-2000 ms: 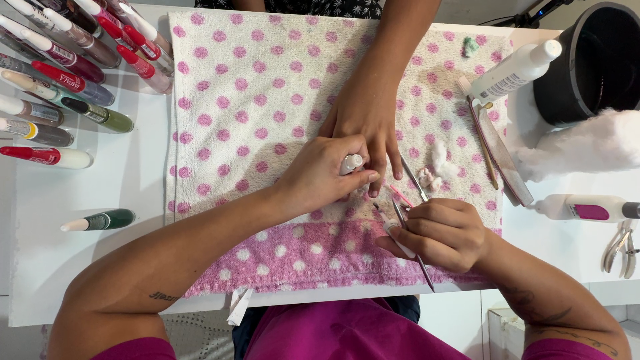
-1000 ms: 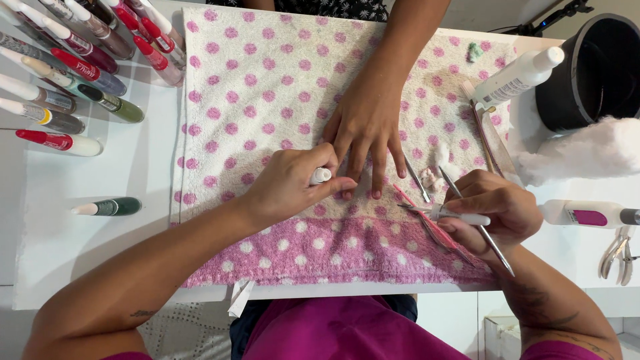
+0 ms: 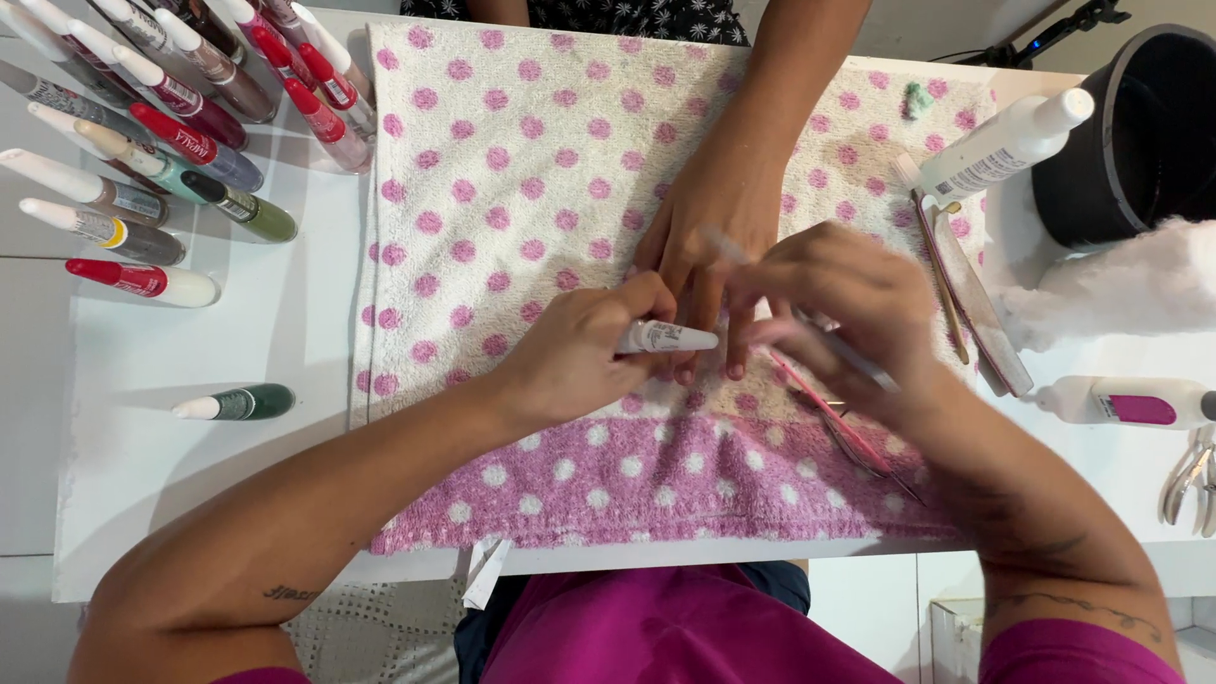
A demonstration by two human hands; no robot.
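Note:
My left hand (image 3: 594, 347) grips a white-capped nail polish bottle (image 3: 670, 337) beside the fingers of another person's hand (image 3: 717, 228), which lies palm down on a polka-dot towel (image 3: 532, 199). Over that person's outer fingers is my right hand (image 3: 836, 313), blurred by motion, closed around a slender tool (image 3: 860, 364) whose kind is too blurred to tell. My right fingers hide part of the other hand. Below them, a pink-handled tool (image 3: 860, 439) and a thin metal tool (image 3: 888, 467) rest on the towel.
Many nail polish bottles (image 3: 176, 100) stand at the upper left, with a dark green one (image 3: 252, 402) lower down. On the right are a nail file (image 3: 978, 304), a wooden stick (image 3: 940, 275), a white bottle (image 3: 1007, 142), a black pot (image 3: 1064, 190), cotton (image 3: 1130, 285), another bottle (image 3: 1145, 402) and nippers (image 3: 1187, 480).
My right hand has moved up and left, from the towel's lower right to over the other person's fingers. My left hand still holds the polish bottle.

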